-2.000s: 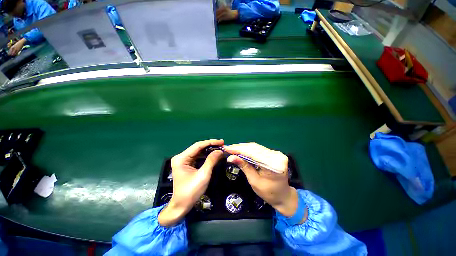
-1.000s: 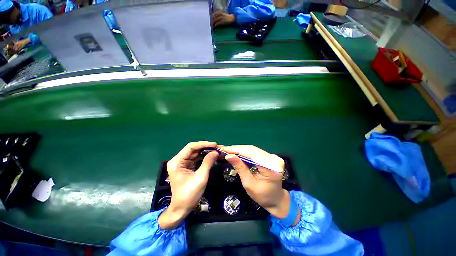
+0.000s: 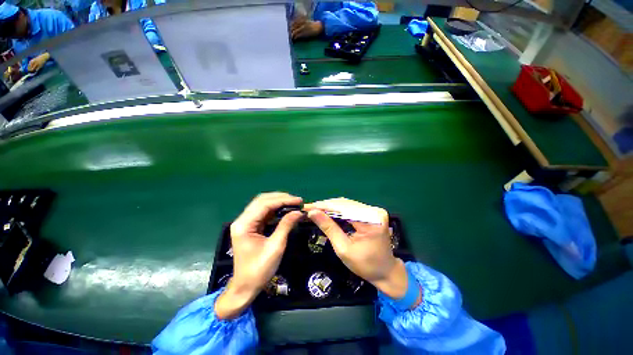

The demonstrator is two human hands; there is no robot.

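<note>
My left hand [image 3: 260, 243] holds a small dark-rimmed round unit [image 3: 287, 209] between thumb and fingers; most of the unit is hidden by the fingers. My right hand [image 3: 361, 243] holds a slim pale hand tool [image 3: 336, 214], its tip end at the unit, where the fingertips of both hands meet. Both hands are bare and above a black pocket tray [image 3: 298, 299]. In the tray, a shiny round unit [image 3: 320, 284] and several others lie in pockets, partly hidden by the hands. A blue band [image 3: 411, 291] is at my right wrist.
At the left are another black tray [image 3: 28, 202], a small black box [image 3: 15, 258] and a white scrap [image 3: 59, 267]. A crumpled blue cloth [image 3: 552, 222] and a red basket [image 3: 547, 90] are at the right. People in blue smocks work behind the grey divider [image 3: 229, 48].
The tool in my right hand now lies flatter, and the right hand has turned slightly. The unit stays in my left fingers. The view has shifted slightly. A small item now shows on the far bench.
</note>
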